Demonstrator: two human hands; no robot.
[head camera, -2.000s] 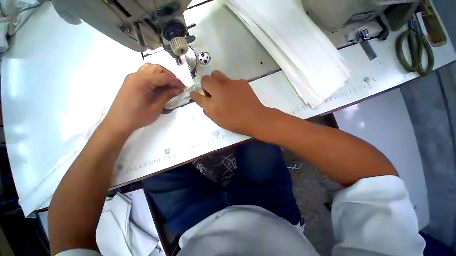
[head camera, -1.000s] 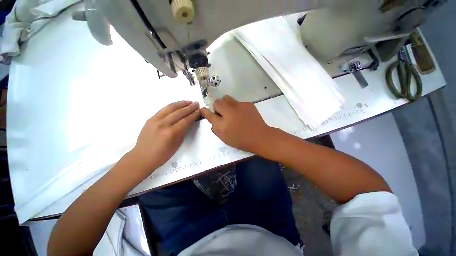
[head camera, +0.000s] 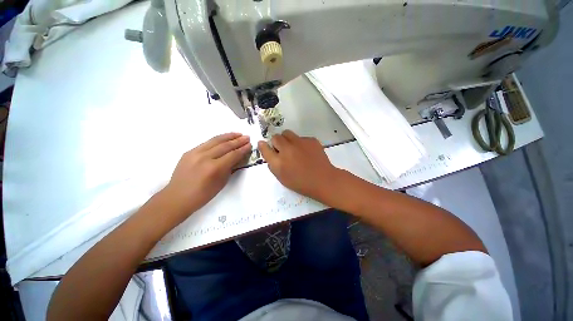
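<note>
The cream JUKI sewing machine (head camera: 352, 31) stands across the table, its presser foot and needle area (head camera: 264, 128) just beyond my fingertips. My left hand (head camera: 210, 166) lies flat, palm down, left of the needle, fingers together. My right hand (head camera: 298, 160) is right of the needle with fingertips curled down close to the presser foot. White cloth lies at the needle between the hands, mostly hidden and washed out by glare. A long white fabric strip (head camera: 81, 229) trails left along the table's front edge.
Stacked long white pieces (head camera: 377, 128) lie under the machine arm. Green-handled scissors (head camera: 493, 130) and a narrow brown tray (head camera: 516, 103) are at the right table end. A small metal fitting (head camera: 440, 116) is nearby. Crumpled white cloth (head camera: 47, 25) lies at the far left corner.
The left hand went from pinching at the needle to lying flat beside it. The right hand stays near the presser foot. The view has shifted, showing more of the machine head.
</note>
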